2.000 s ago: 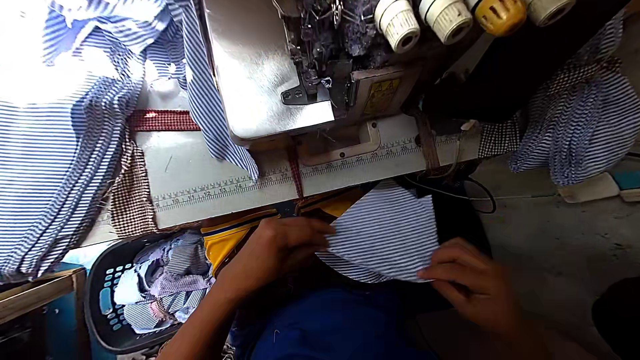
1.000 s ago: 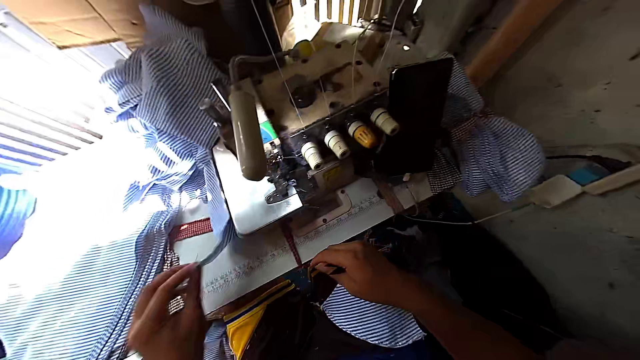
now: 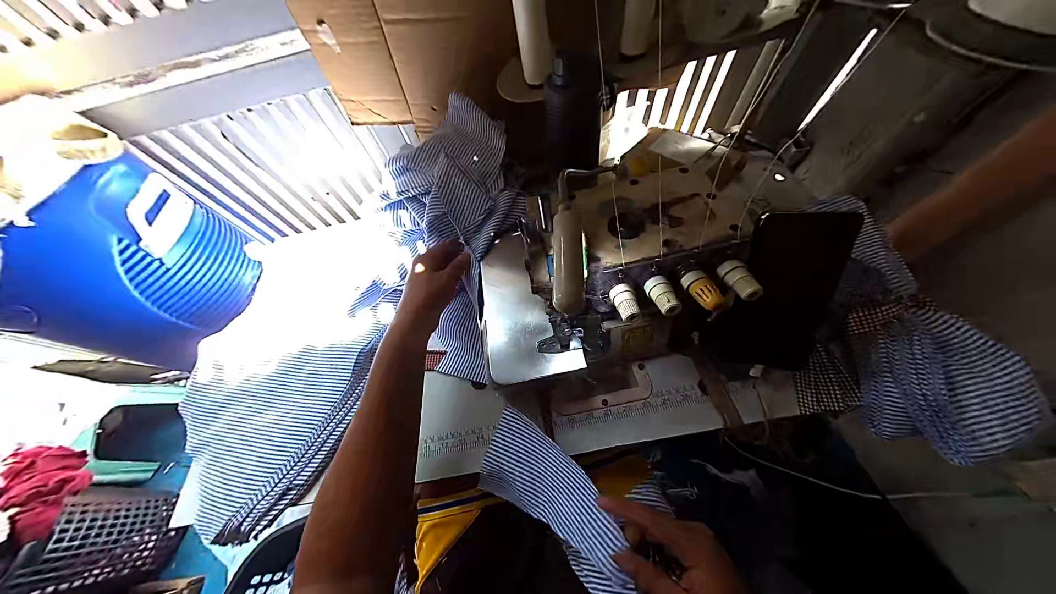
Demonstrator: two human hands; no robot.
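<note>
My left hand (image 3: 437, 276) reaches past the left side of the overlock sewing machine (image 3: 660, 214), its fingers closed on a bunched striped fabric piece (image 3: 450, 186) behind the metal plate. Near the front edge of the table, my right hand (image 3: 668, 549) grips a blue-and-white striped fabric piece (image 3: 544, 470), whose upper end rests against the ruler-marked table edge (image 3: 462, 441). Something small and dark shows among the right fingers; what it is I cannot tell. The machine's needle area (image 3: 567, 334) has no cloth under it that I can see.
Striped cloth (image 3: 280, 412) is heaped left of the machine. A blue water jug (image 3: 157, 256) stands at far left, above a dark plastic basket (image 3: 103, 528). A dark phone-like slab (image 3: 796, 289) stands at the machine's right, beside a tied striped bundle (image 3: 949, 371). Another person's arm (image 3: 982, 181) shows at right.
My left hand has moved from the front left of the table up to the bunched fabric. My right hand has moved away from the table edge, holding the striped piece. The view has swung up and left.
</note>
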